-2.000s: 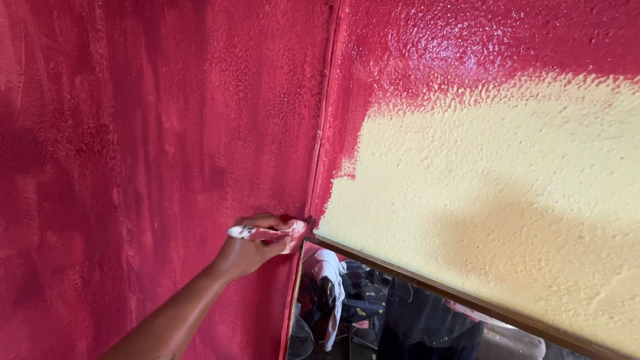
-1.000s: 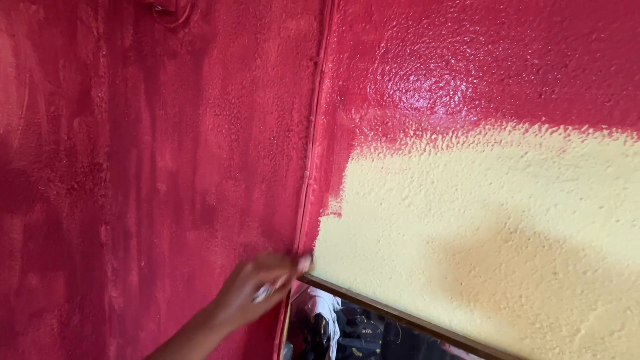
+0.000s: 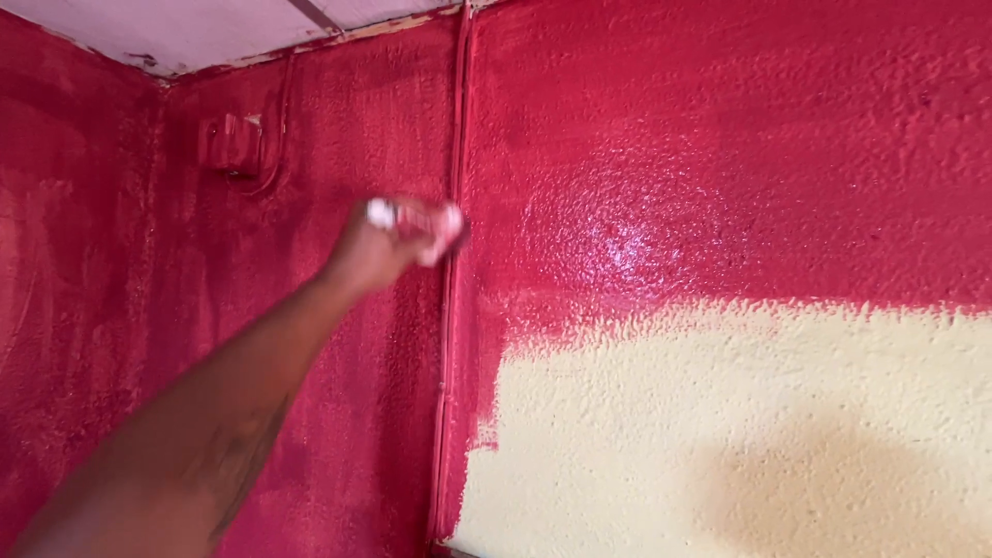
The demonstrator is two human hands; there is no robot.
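Note:
My left hand (image 3: pixel 380 248) reaches up from the lower left, blurred, and is closed around a paintbrush (image 3: pixel 438 232). The brush's white handle end shows at the left of the fist, and its red-smeared head points right, beside the painted conduit or cable (image 3: pixel 463 132) running down the wall corner. Whether the bristles touch it cannot be told. Red paint (image 3: pixel 697 194) shines wet on the upper right wall, above a cream area (image 3: pixel 659 434) with a ragged upper edge. A narrow red strip runs down between the conduit and the cream. My right hand is out of view.
A red-painted electrical box (image 3: pixel 232 145) with a curved cable is on the left wall. The pale ceiling (image 3: pixel 194 31) meets the walls along a rough, patchy edge. A small piece of a frame's edge (image 3: pixel 453 550) shows at the bottom.
My left hand has moved with the brush from the mirror frame's corner up along the conduit. The view has tilted up, bringing in the ceiling and leaving most of the mirror out of view.

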